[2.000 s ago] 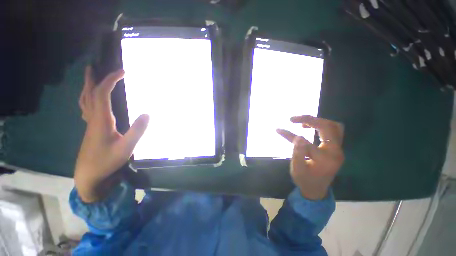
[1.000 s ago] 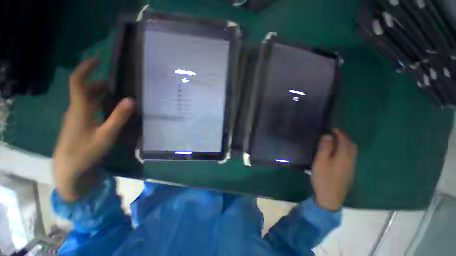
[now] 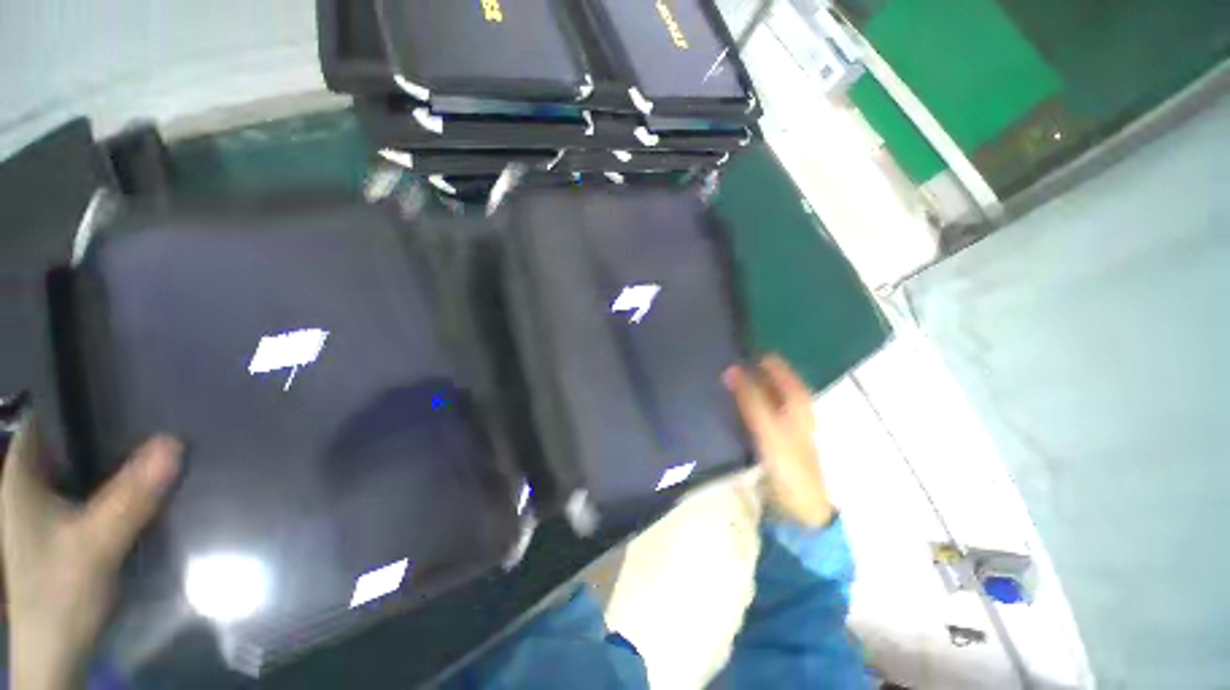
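A black two-pocket tray (image 3: 475, 337) holds two tablets with dark, glossy screens that reflect lamps. The left tablet (image 3: 310, 445) looks larger and nearer; the right tablet (image 3: 634, 364) lies beside it across a dark bar. My left hand (image 3: 81, 539) grips the left edge, thumb on top, partly cut off by the picture's edge. My right hand (image 3: 785, 438) grips the right edge, fingertips at the rim. The tray is held in front of me, slightly blurred. Pale corner bits show at the tablets' corners.
A stack of loaded black trays (image 3: 540, 128) stands at the back on the dark green mat (image 3: 796, 270); its top tablets bear yellow marks. Another dark pile (image 3: 47, 202) is at left. A white bench edge (image 3: 931, 472) runs at right, with a small blue round item (image 3: 1002, 589).
Both tablet screens have gone from lit to dark. My hands now hold the tray's two sides, and it appears raised and closer. The view has turned right, toward the stack of trays.
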